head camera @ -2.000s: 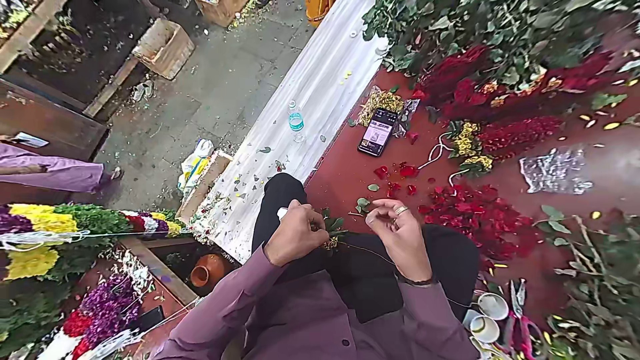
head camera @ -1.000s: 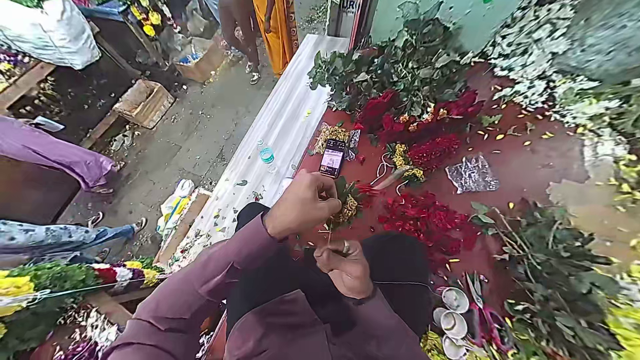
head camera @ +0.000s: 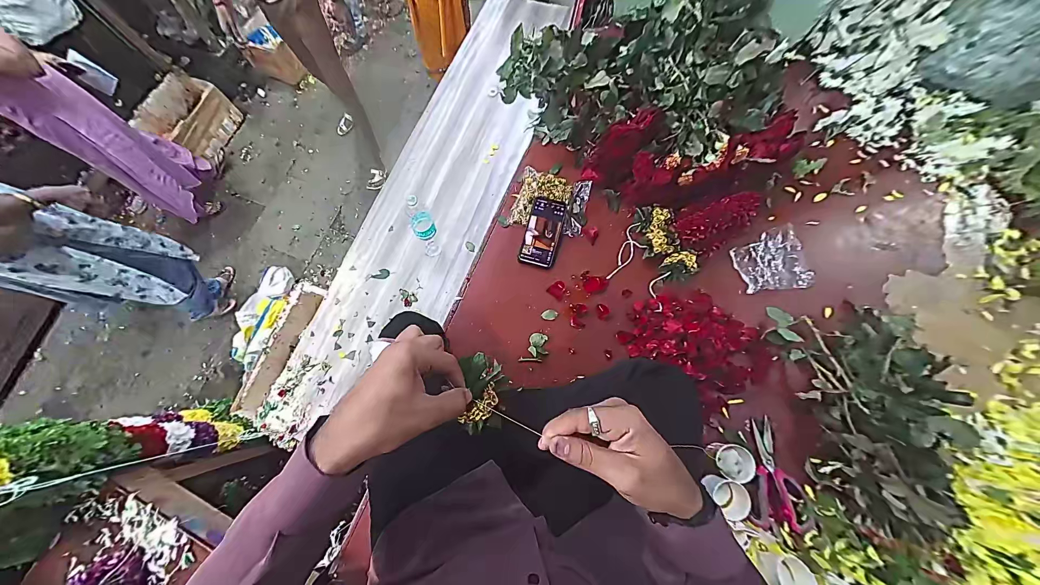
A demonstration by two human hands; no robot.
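Note:
Over my lap, my left hand pinches a small bunch of green leaves and yellow flowers between thumb and fingers. A thin thread runs taut from the bunch to my right hand, whose thumb and forefinger grip it. A ring is on one finger of that hand. Past it the thread goes on toward white thread spools, beside scissors with pink handles. Loose red petals lie in a heap beyond my right knee.
A smartphone lies on the red surface, near leafy stems and red garland pieces. A plastic bottle lies on white cloth. Clear plastic wrap is to the right. People stand at the left; a flower garland hangs lower left.
My hands were close together one second ago; now they are apart, with the thread stretched between them. At the left, more of the people standing there has come into view.

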